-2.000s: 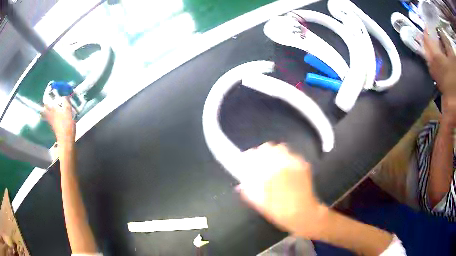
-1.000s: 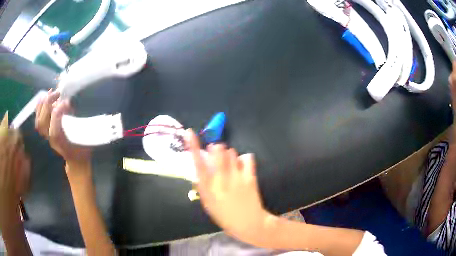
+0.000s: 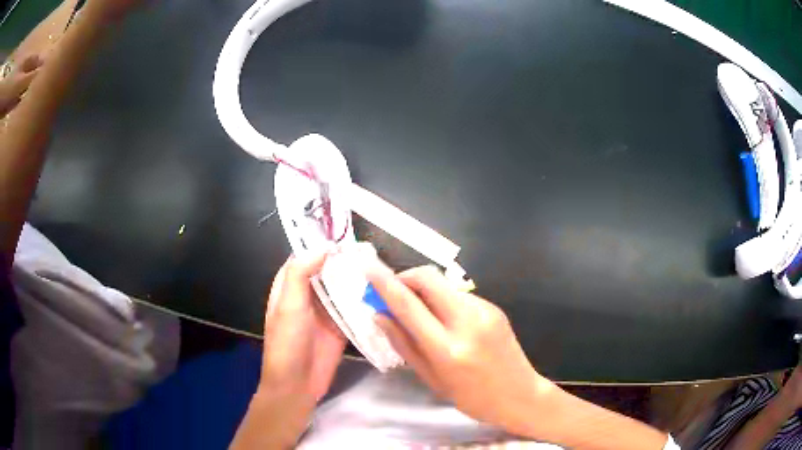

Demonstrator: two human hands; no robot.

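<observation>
A white neck fan half (image 3: 314,206) lies open in front of me, its wide round end away from me, with red wires and small dark parts inside. The white curved neckband (image 3: 230,83) runs from it to the upper left. My left hand (image 3: 303,325) holds the fan half's near part from the left. My right hand (image 3: 457,338) grips a blue battery (image 3: 376,300) at the housing's right side; the fingers partly hide it. A white tape strip (image 3: 404,221) lies right of the round end, with a small yellowish scrap by its lower end.
More white fan assemblies (image 3: 763,189) with a blue cell lie at the right edge of the black table (image 3: 563,176). Another person's arm (image 3: 53,132) reaches over the table at the left. A person in striped clothing (image 3: 743,413) is at the lower right.
The view has swung and shifted. Both hands have come together on the fan half, now turned lengthwise towards me. My right hand has taken hold of the blue battery.
</observation>
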